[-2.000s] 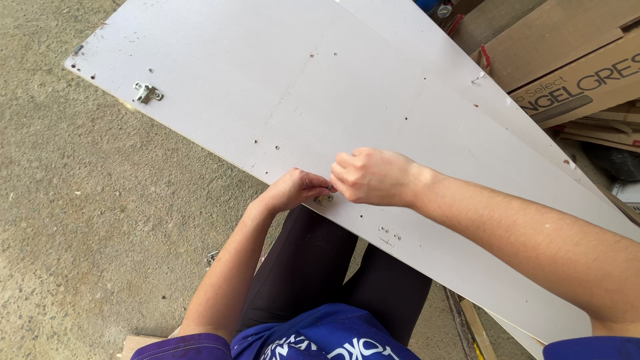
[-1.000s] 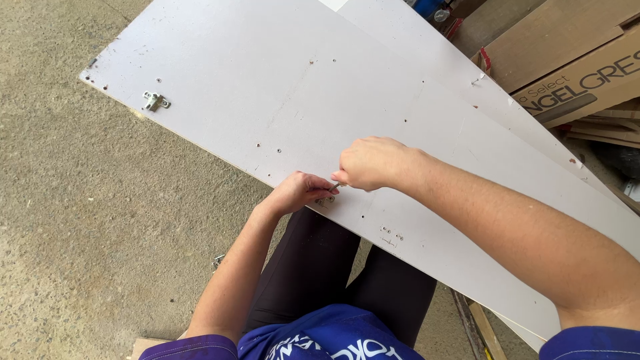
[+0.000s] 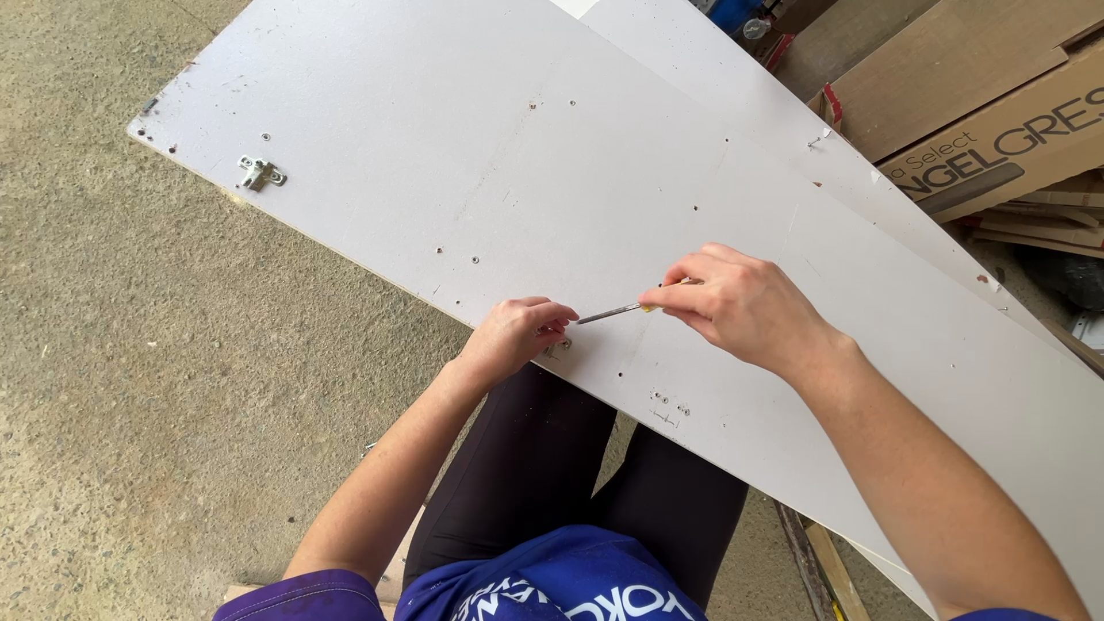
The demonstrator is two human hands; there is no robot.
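My right hand [image 3: 733, 302] grips a screwdriver [image 3: 608, 313] with a yellow handle, its metal shaft pointing left toward my left fingertips. My left hand [image 3: 526, 332] is at the near edge of a white panel [image 3: 414, 172], thumb and fingers pinched close together; whether something small is between them is hidden. Just below those fingers a metal hinge plate [image 3: 561, 348] shows in part on the panel. Another metal hinge plate [image 3: 260, 173] sits near the panel's left end. Small drilled holes [image 3: 671, 403] and pencil marks lie to the right of my left hand.
Beneath the white panel lies a second white panel [image 3: 690, 52], with a screw [image 3: 812, 143] near its far edge. Cardboard boxes [image 3: 1000, 129] stand at the upper right. Wood strips [image 3: 832, 569] lie on the concrete floor [image 3: 172, 371] at the bottom right.
My right hand has moved away to the right from my left hand, and the screwdriver shaft now shows between them. My left hand has stayed at the panel edge.
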